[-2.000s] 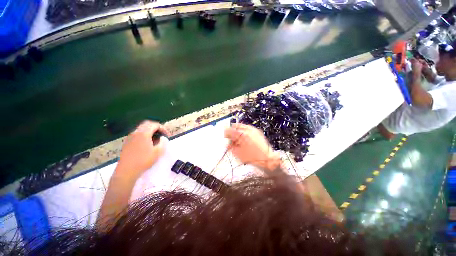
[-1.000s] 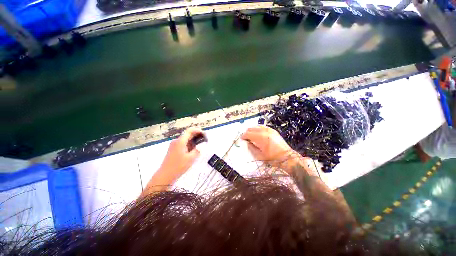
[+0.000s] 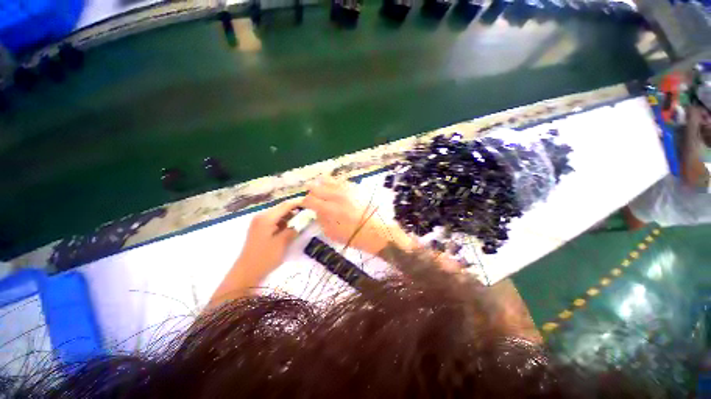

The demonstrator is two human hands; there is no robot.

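My left hand [image 3: 269,238] and my right hand [image 3: 337,212] meet over the white bench. Between them my left hand holds a small dark part, mostly hidden by the fingers, with a white patch [image 3: 301,219] at the fingertips. Whether my right fingers grip a part of their own cannot be told. A row of black units [image 3: 334,260] lies on the bench just below the hands, its near end hidden by hair. A pile of loose black parts [image 3: 456,191] lies right of my right hand, with a clear plastic bag [image 3: 534,175] at its right side.
The green conveyor belt [image 3: 273,101] runs beyond the worn edge rail [image 3: 257,188]. Two dark pieces [image 3: 214,167] sit on its near side, with several black units [image 3: 395,9] along the far edge. A blue bin [image 3: 72,316] stands at lower left. A person's arm [image 3: 692,148] shows at right.
My right hand has moved left from near the pile to meet my left hand. A white patch now shows between them. The camera view has shifted.
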